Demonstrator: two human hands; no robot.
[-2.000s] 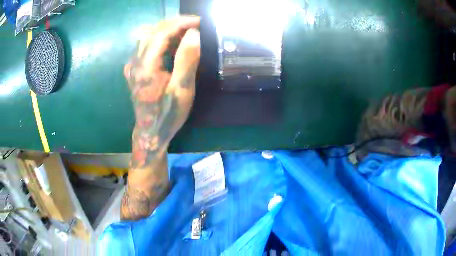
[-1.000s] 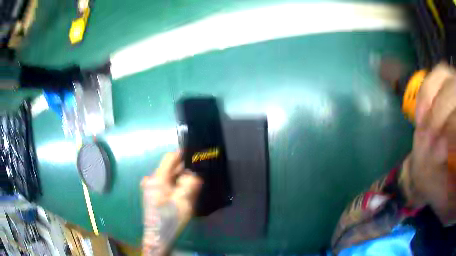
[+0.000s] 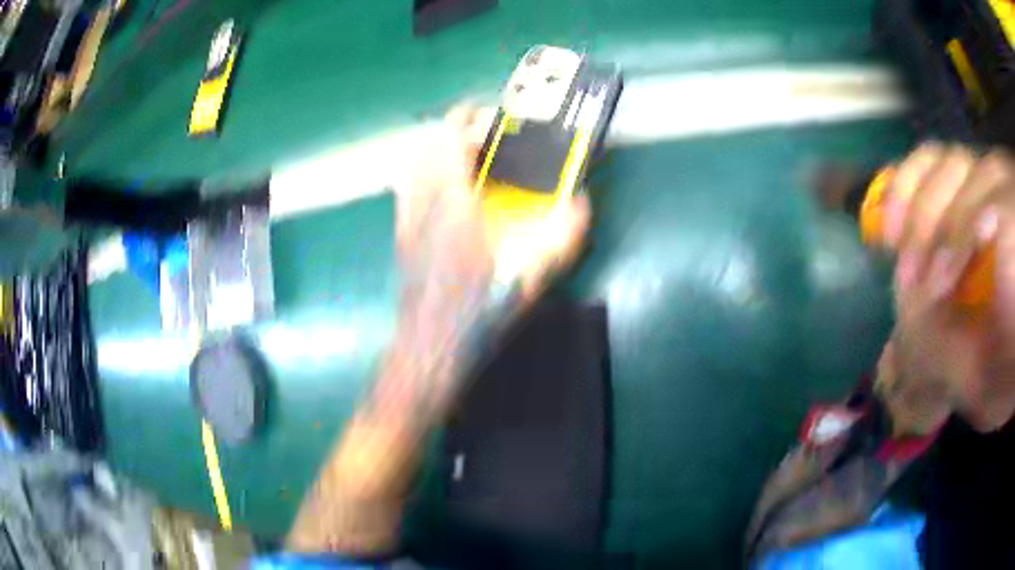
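Note:
A phone unit (image 3: 532, 156) with a pale camera block at its far end and a yellow lower part is over the pale strip, beyond the work mat. My left hand (image 3: 473, 223) grips its near end, with fingers on both sides; the hand is blurred. My right hand (image 3: 952, 267) is at the right edge, closed around an orange electric screwdriver (image 3: 879, 208). The black work mat (image 3: 540, 434) lies below my left hand with no phone on it.
The round screw tray (image 3: 229, 387) is on the left beside a yellow line. Clear packets (image 3: 232, 267) and a blue piece lie above it. Another yellow unit (image 3: 215, 84) lies at the far left. The pale strip (image 3: 757, 98) crosses the bench. Dark items stand at far right.
The dark phone near the mat is out of sight there. My left hand has moved forward to the pale strip and now holds a yellow-backed unit. My right hand still holds the screwdriver.

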